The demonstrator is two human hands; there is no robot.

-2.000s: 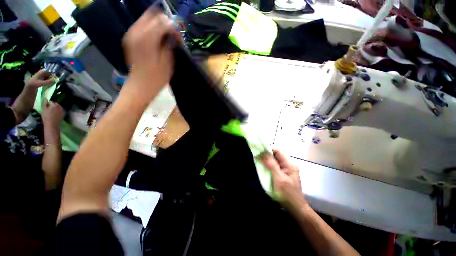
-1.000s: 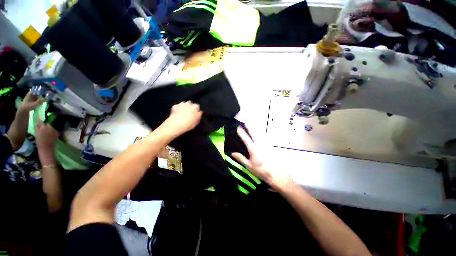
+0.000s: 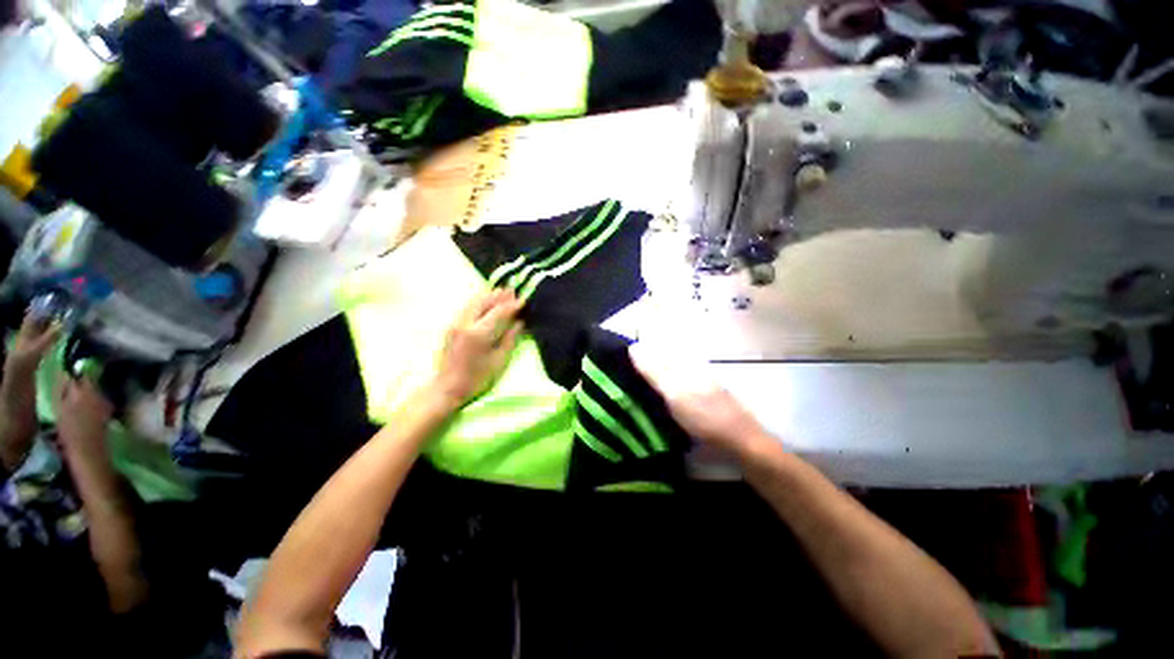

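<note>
The garment panel (image 3: 425,309), black with a neon yellow-green block, lies spread on the white table in front of me. Striped black parts (image 3: 567,264) with neon lines lie at its right side, one near the sewing machine's needle area. My left hand (image 3: 479,345) rests on the neon block with its fingers together; I cannot tell if it grips the cloth. My right hand (image 3: 689,397) is at the right edge of the striped part near the table's front, its fingers blurred by glare. The off-white sewing machine (image 3: 888,245) stands at right.
More striped black and neon pieces (image 3: 528,58) lie behind the table. Brown cardboard (image 3: 451,180) with printed yellow tape edges it. Large black thread cones (image 3: 142,155) stand on the neighbouring machine at left. Another person's hands (image 3: 80,409) hold green cloth at far left.
The panel has gone from lifted and folded to spread out, its neon block now showing. Both hands are lower, on the cloth. The view has shifted, so the machine appears further left.
</note>
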